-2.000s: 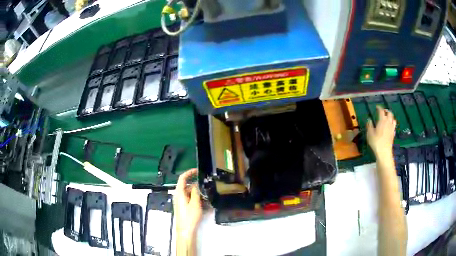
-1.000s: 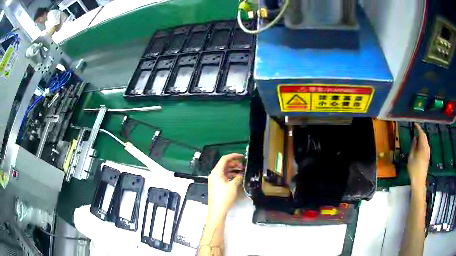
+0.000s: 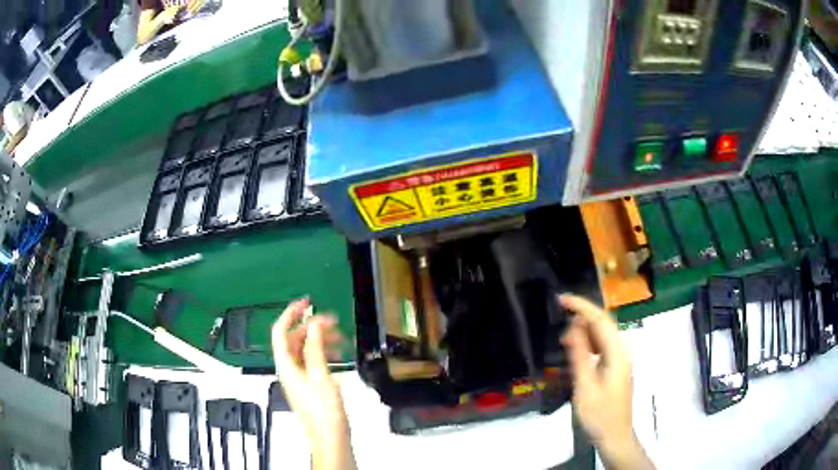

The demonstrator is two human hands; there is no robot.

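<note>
The press fixture is a black-lined box under the blue press head, with a tan block inside on its left. Dark wrinkled lining fills its right part, with a greyish band across it. My left hand is raised just left of the fixture, blurred, fingers bent; whether it holds a small part cannot be told. My right hand is at the fixture's front right corner, blurred, fingers apart, with nothing visible in it. Thin black bezels lie at the left and right.
A grid of black housings stands upper left. More housings lie on white paper at lower left and right. An orange-brown block adjoins the fixture. A white-handled corded tool lies left. A person's hands show top left.
My right hand has come left from the bezels on the green mat to the fixture's front right corner. My left hand has moved off the fixture's left side. The camera view has shifted.
</note>
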